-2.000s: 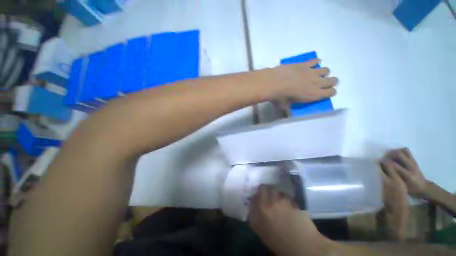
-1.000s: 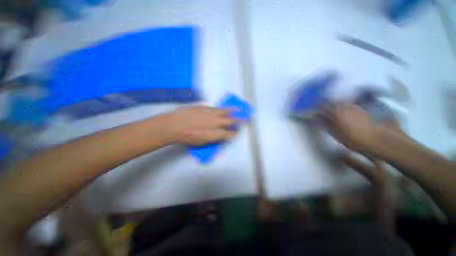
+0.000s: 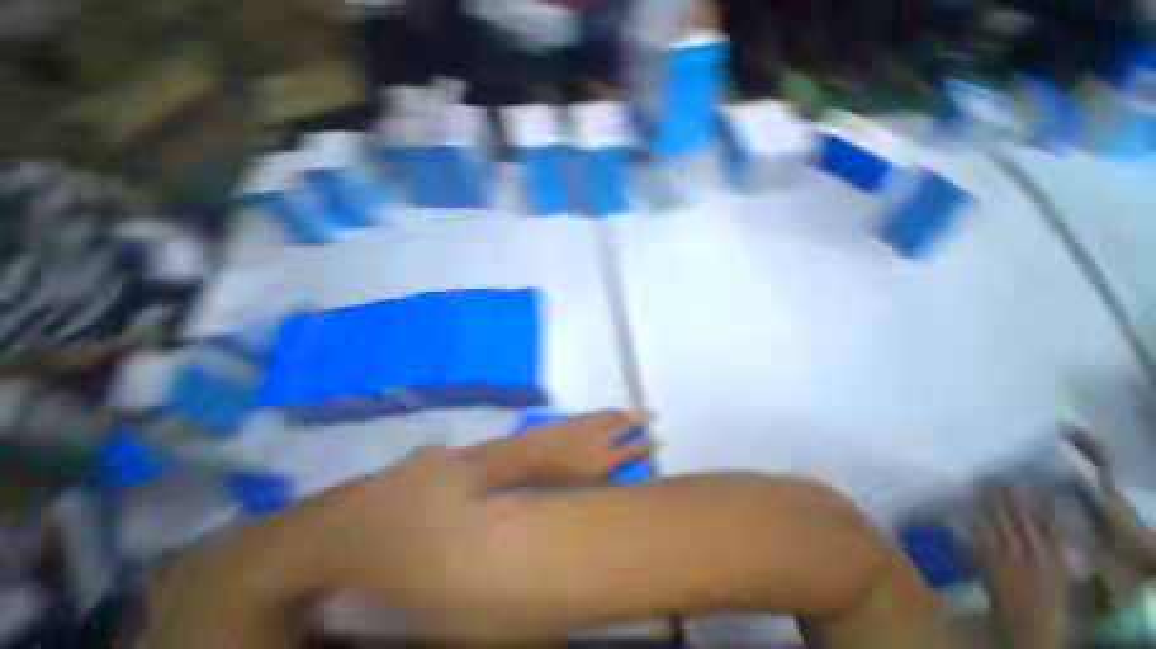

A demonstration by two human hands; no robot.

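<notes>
A blue carton (image 3: 634, 459) lies near the front of the table, left of the gap. My left hand (image 3: 590, 444) is over it with the fingers on its right part, and hides most of it. My right arm crosses in front from the right. My right hand (image 3: 425, 494) is blurred beside my left forearm, and I cannot make out its fingers or anything in it. Several blue cartons (image 3: 412, 345) stand in a tight row behind my hands.
Another person's hands (image 3: 1024, 539) are at the lower right by a translucent body and a dark blue piece (image 3: 936, 554). Blue-and-white cartons (image 3: 552, 171) line the table's far edge. Other cartons (image 3: 216, 393) crowd the left. A brownish gap (image 3: 619, 311) divides the white tables (image 3: 786, 342).
The view has tilted up, showing the far edge. My right arm has swung from the right across to the left. My left hand remains at the blue carton near the gap.
</notes>
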